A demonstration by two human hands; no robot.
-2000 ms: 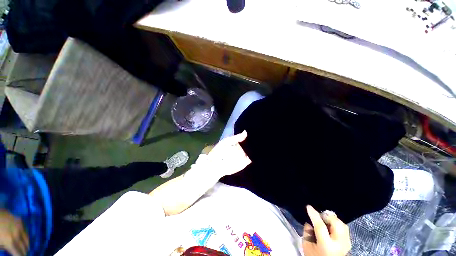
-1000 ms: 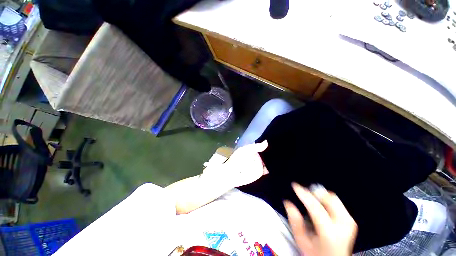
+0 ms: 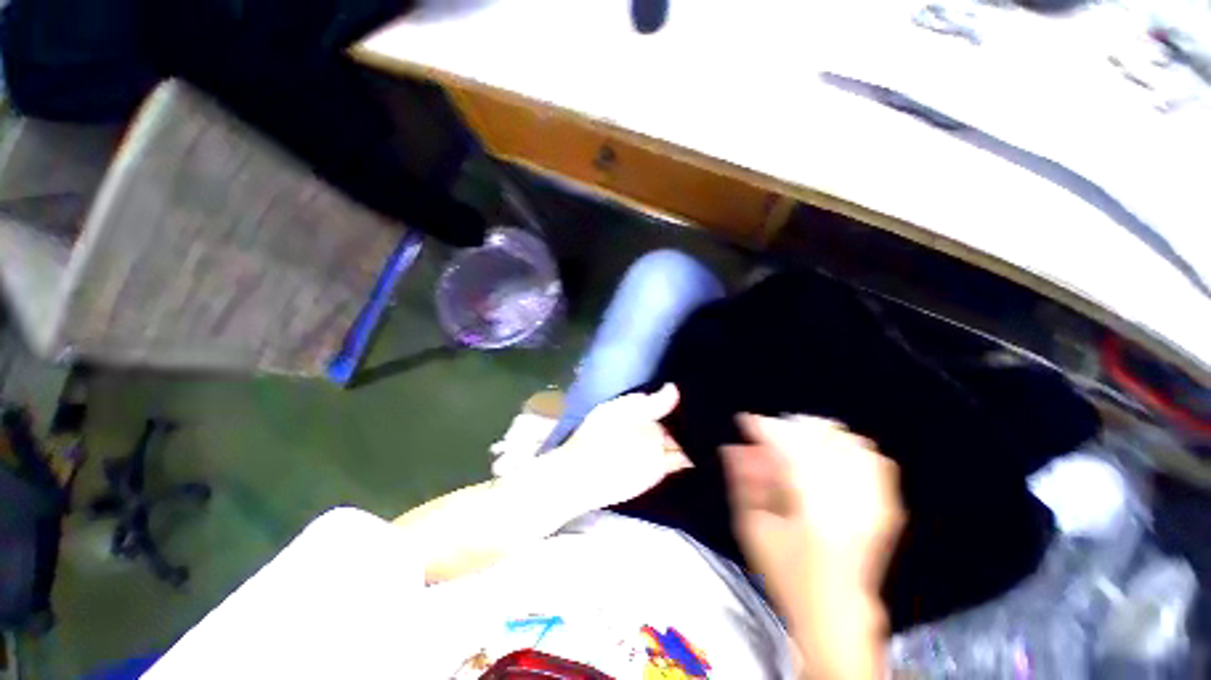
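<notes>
A large black garment [image 3: 850,385] lies over my lap beside the table's front edge. My left hand [image 3: 624,445] is at the garment's left edge, its fingers pinched on the cloth. My right hand [image 3: 813,492] is over the middle of the garment, blurred, with its fingers bent. Whether it holds a small tool or thread cannot be told. The cloth is too dark to show seams or folds.
A white-topped table [image 3: 744,106] with a wooden drawer spans the top right, with a long dark strip [image 3: 996,144] on it. A translucent waste bin [image 3: 498,292] and a grey cloth bin [image 3: 219,253] stand left. Clear plastic [image 3: 1129,585] lies right.
My right hand has moved up from the garment's lower edge and towards my left hand. My left hand keeps its hold. The view has shifted, and the person at the left is out of view.
</notes>
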